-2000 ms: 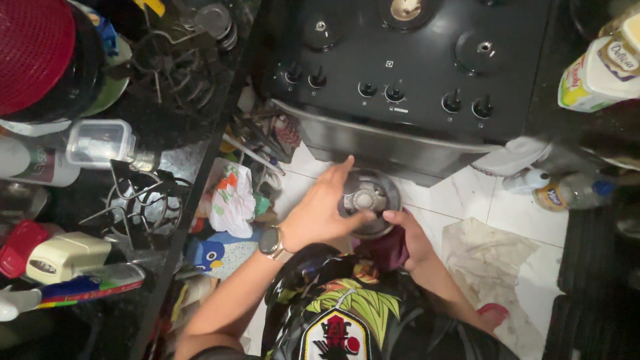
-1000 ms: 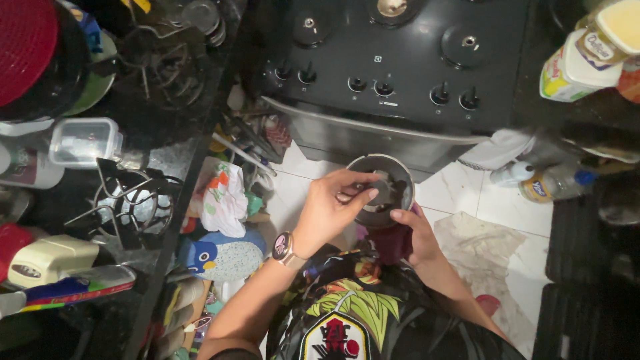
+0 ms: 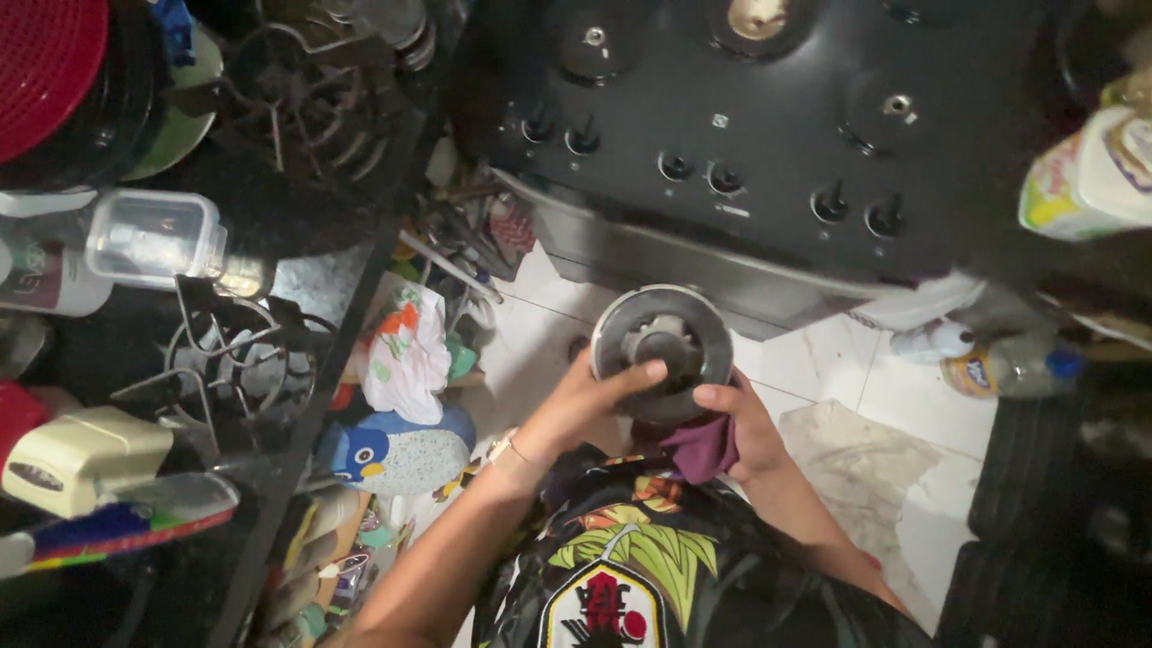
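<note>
A round dark metal stove part [image 3: 705,327], seemingly a burner bowl with a smaller burner piece [image 3: 664,335] in its middle, is held in front of my shirt. My left hand [image 3: 589,396] grips its left side, with the thumb reaching over the face onto the middle piece. On the lower right, my right hand [image 3: 747,423] holds the rim with the thumb on top. A purple cloth [image 3: 704,448] is bunched between my right hand and the underside of the part. Fingers behind the part are hidden.
Ahead stands a black gas stove [image 3: 774,162] with knobs and bare burner seats. On the dark counter at left lie pan supports [image 3: 234,360], a clear plastic container [image 3: 155,236] and a cream-coloured object [image 3: 90,459]. Plastic bottles [image 3: 1008,367] rest on the floor at right.
My left hand was pinching the middle piece inside the bowl one second ago; now it grips the left side with its thumb over the face. The purple cloth shows more.
</note>
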